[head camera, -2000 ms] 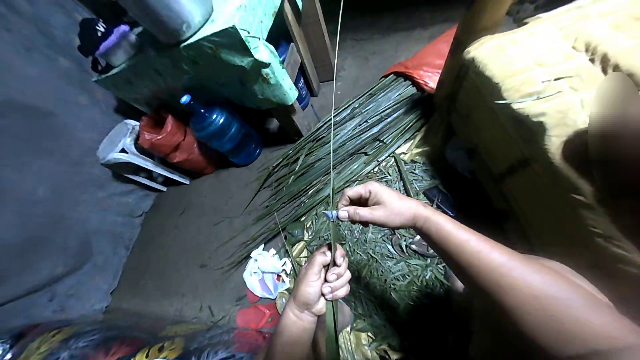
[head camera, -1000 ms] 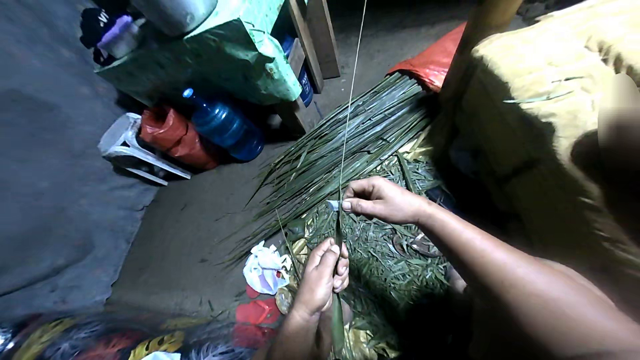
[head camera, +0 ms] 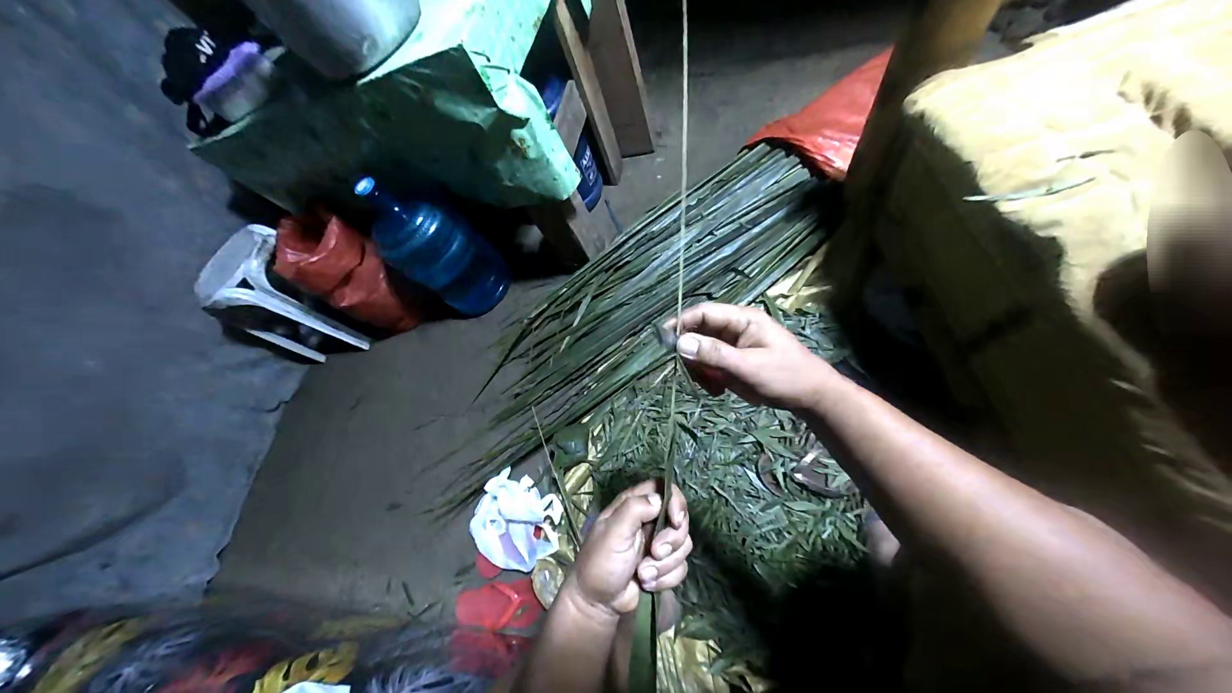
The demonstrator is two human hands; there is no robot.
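Closed around a long green palm leaf (head camera: 644, 640) is my left hand (head camera: 640, 549), low in the middle of the head view. The leaf's thin pale midrib (head camera: 684, 192) runs up past my right hand (head camera: 746, 356) and out of the top of the frame. My right thumb and fingers pinch a small grey blade-like piece (head camera: 666, 337) against the midrib, above the left hand. What exactly this piece is cannot be told. Behind the hands lies a large bundle of long palm leaves (head camera: 626, 289), over a heap of green leaf shreds (head camera: 760, 481).
A white plastic bag (head camera: 515, 520) and red flip-flops (head camera: 496, 604) lie left of my left hand. Farther back are a blue water bottle (head camera: 443, 250), a red bag (head camera: 342, 269), a white plastic stool (head camera: 255, 289) and a table with a green cover (head camera: 433, 135). A yellowish covered surface (head camera: 1020, 125) stands at right.
The midrib leaned to the right one second ago and now stands nearly upright. Both hands keep their hold and stay about where they were.
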